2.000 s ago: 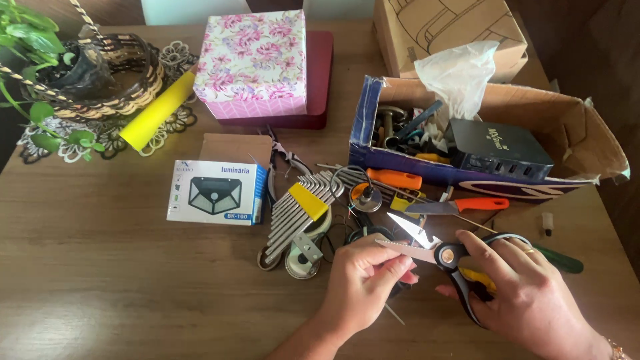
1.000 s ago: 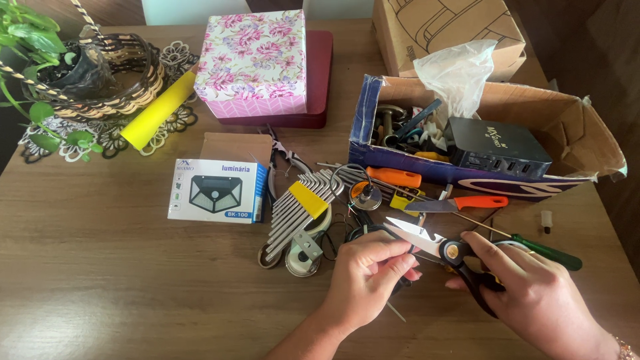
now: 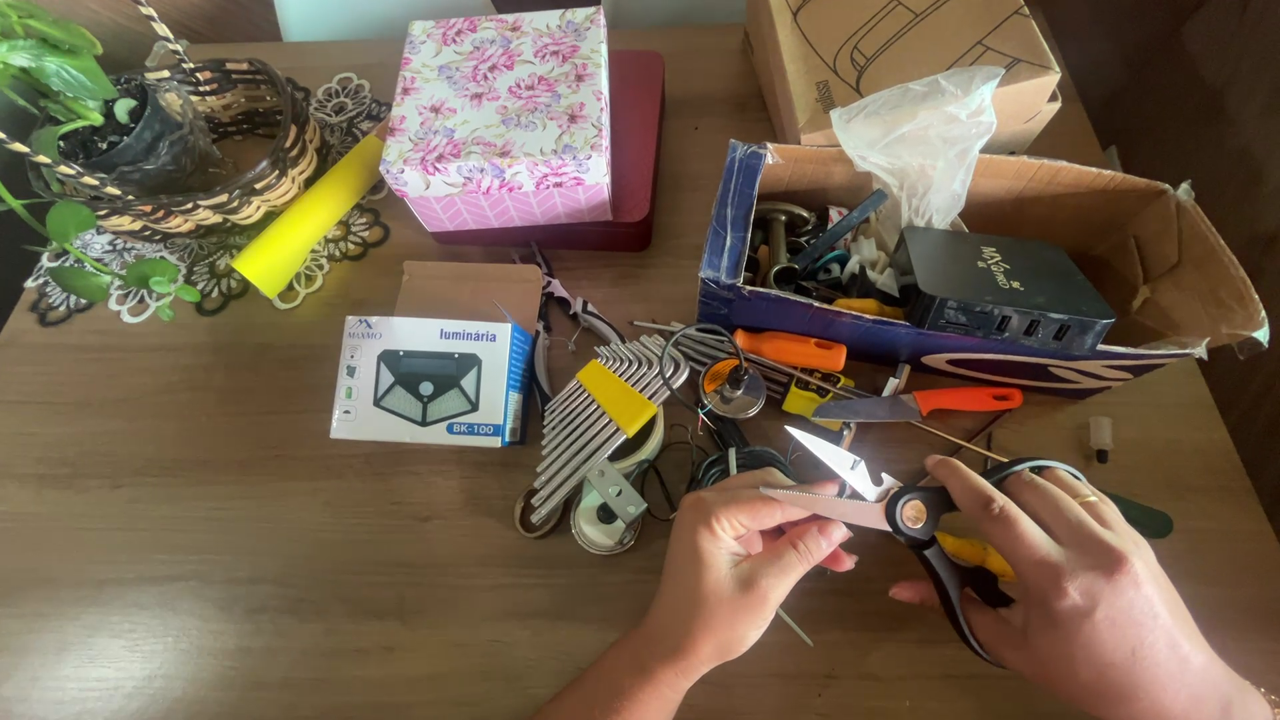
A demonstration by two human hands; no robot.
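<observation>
My right hand holds a pair of black-handled scissors by the handles, low on the right, with the blades spread apart and pointing left. The fingers of my left hand pinch the lower, serrated blade near its tip. Just beyond the hands lie a coil of black cable, a knife with an orange handle, an orange-handled tool and a hex key set in a yellow holder. A roll of white tape with a metal bracket on it sits left of my left hand.
An open cardboard box of tools and a black electronic box stands behind. Further left are a small lamp carton, pliers, a floral box, a yellow roll and a wicker basket with a plant.
The scissor blades, closer together one second ago, are now spread wider. My left fingers stay at the lower blade.
</observation>
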